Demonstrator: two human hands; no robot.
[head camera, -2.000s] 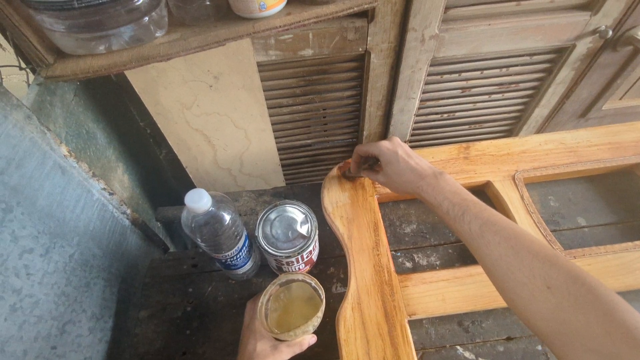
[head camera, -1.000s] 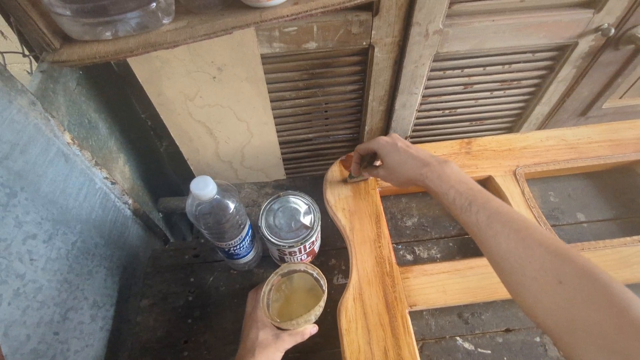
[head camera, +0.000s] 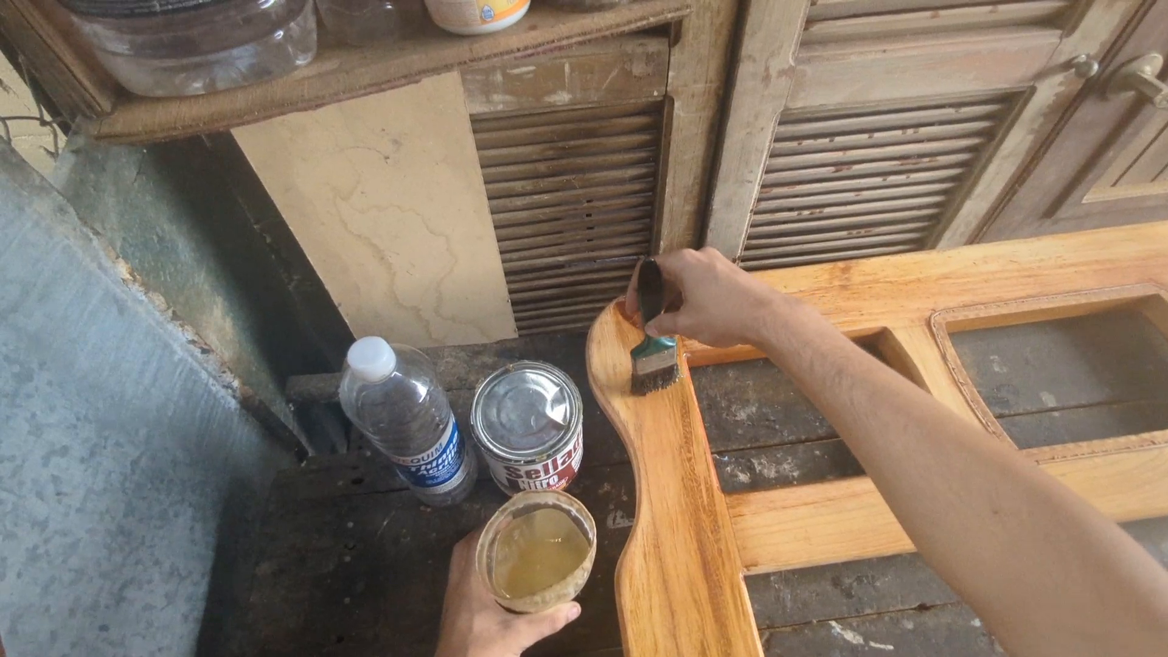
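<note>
My right hand (head camera: 707, 297) grips the dark handle of a paintbrush (head camera: 654, 365), its bristles down on the rounded upper end of a wooden frame (head camera: 675, 493) with curved edges. The brush has a green part and a metal ferrule. My left hand (head camera: 502, 602) holds a cup (head camera: 537, 552) of yellowish liquid upright beside the frame's wavy left edge. Just behind the cup stands a metal can of sealer (head camera: 526, 424) with its lid on. A clear plastic bottle (head camera: 406, 424) with a white cap and blue label is at the can's left.
Dark wooden boards (head camera: 338, 547) lie under everything. Louvred wooden doors (head camera: 881, 173) stand behind the frame. A shelf (head camera: 392, 73) at the upper left bears plastic containers. A grey metal sheet (head camera: 119, 438) rises along the left, and a pale panel (head camera: 383, 201) leans below the shelf.
My right hand has turned so the brush, mostly hidden before, now shows with its bristles nearer me on the frame. My left hand still holds the cup near the can.
</note>
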